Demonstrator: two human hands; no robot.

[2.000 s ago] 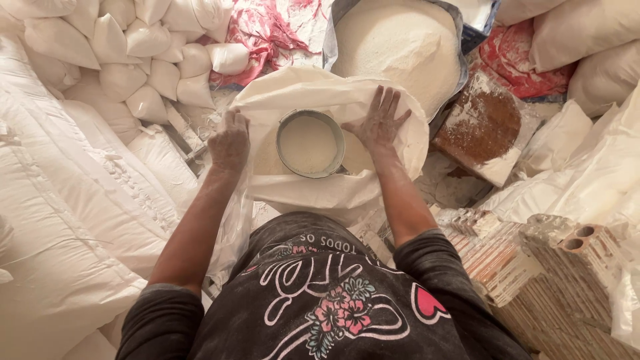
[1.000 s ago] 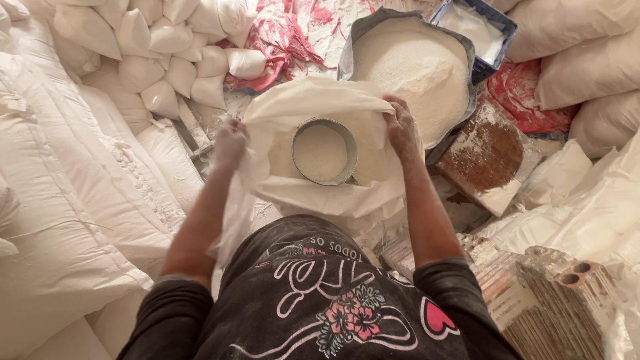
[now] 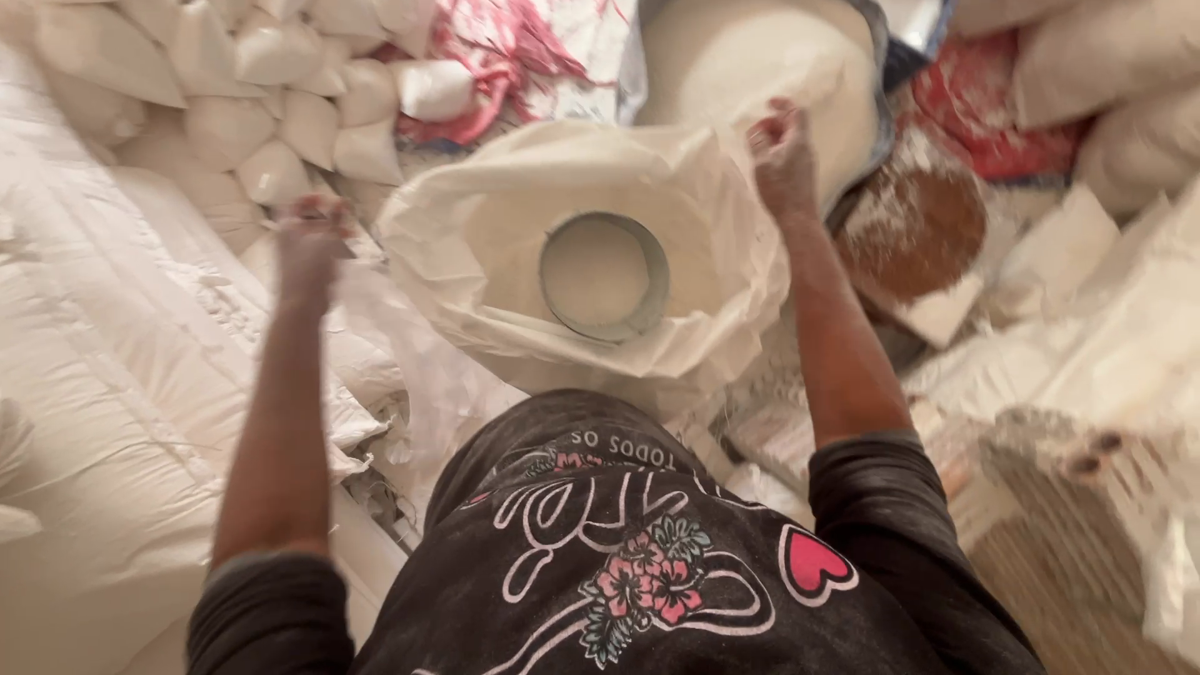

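A round metal-rimmed container (image 3: 605, 276), perhaps a sieve or measure, rests inside an open white sack (image 3: 441, 225) in front of me, with pale powder within its rim. My left hand (image 3: 314, 239), blurred and with fingers curled, is raised to the left of the sack; a thin translucent plastic sheet (image 3: 412, 347) hangs close below it, and whether the hand holds it is unclear. My right hand (image 3: 786, 159) hovers at the sack's upper right, fingers curled. Behind it stands a large lined tub (image 3: 881, 94) of pale powder.
Small filled white bags (image 3: 309, 127) are heaped at upper left, beside red plastic (image 3: 497, 66). Large white sacks (image 3: 84, 375) line the left side. A powder-dusted brown block or stool (image 3: 923, 225) stands right of the tub. Hollow bricks (image 3: 1069, 506) are stacked at lower right.
Both hands have come away from the sack's edges, where they were earlier. The left hand has moved outward to the left. The metal-rimmed container remains inside the sack.
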